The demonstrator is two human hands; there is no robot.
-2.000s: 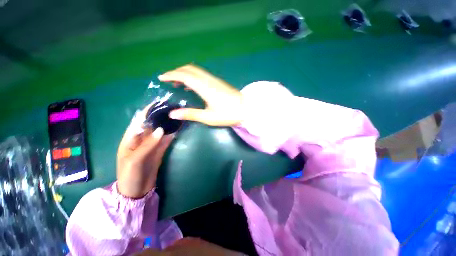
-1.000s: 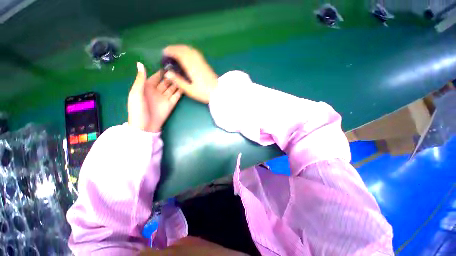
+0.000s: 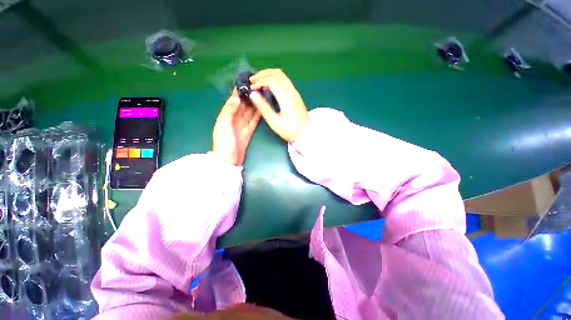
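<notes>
A small black rounded unit (image 3: 243,85) is held on edge between my two hands over the green bench, with clear film (image 3: 233,74) glinting behind it. My right hand (image 3: 280,105) grips its right side between thumb and fingers. My left hand (image 3: 235,128) is raised under its lower left side, fingertips touching it; the left fingers are partly hidden behind the unit and the right hand. The film's attachment to the unit cannot be told.
A wrapped dark unit (image 3: 167,50) lies on the bright green strip at upper left; several more (image 3: 451,52) lie at upper right. A smartphone (image 3: 137,142), a white cable (image 3: 108,190) and clear blister trays (image 3: 50,212) are on the left. Cardboard (image 3: 510,206) is beyond the right edge.
The view has shifted left. Both hands have come together around the unit, now held upright on edge. A wrapped unit absent two seconds ago shows on the strip at upper left.
</notes>
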